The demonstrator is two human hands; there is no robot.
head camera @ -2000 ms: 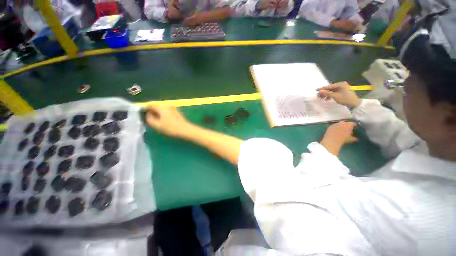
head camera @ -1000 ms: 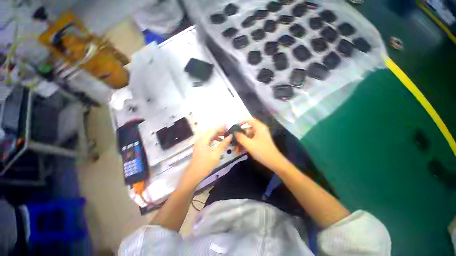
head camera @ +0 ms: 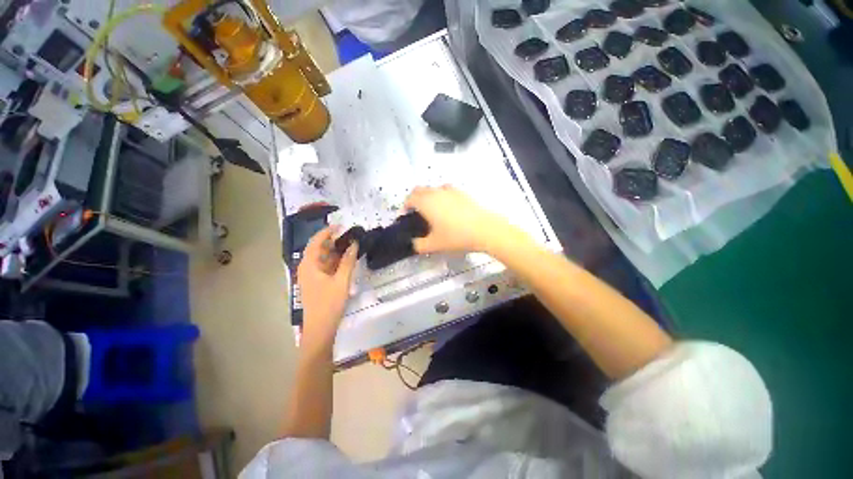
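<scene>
A black fixture (head camera: 388,247) sits on the white machine plate (head camera: 374,159), between my hands. My left hand (head camera: 323,273) pinches a small dark housing (head camera: 349,238) at the fixture's left end. My right hand (head camera: 454,220) has its fingers and thumb closed around the fixture's right end. The fingers and blur hide whether a separate housing is there. A lined tray (head camera: 645,229) at the upper right holds rows of black housings (head camera: 685,108).
A loose black block (head camera: 453,117) lies on the plate's far part. An amber dispensing cylinder (head camera: 297,103) stands at the upper left. A dark pendant (head camera: 297,234) lies left of my left hand. Round buttons (head camera: 471,297) line the front edge. A blue stool (head camera: 140,360) stands lower left.
The view has swung from the neighbouring worker to the machine. My hands, together around a small dark piece near the front edge a second ago, are now apart at the fixture's two ends.
</scene>
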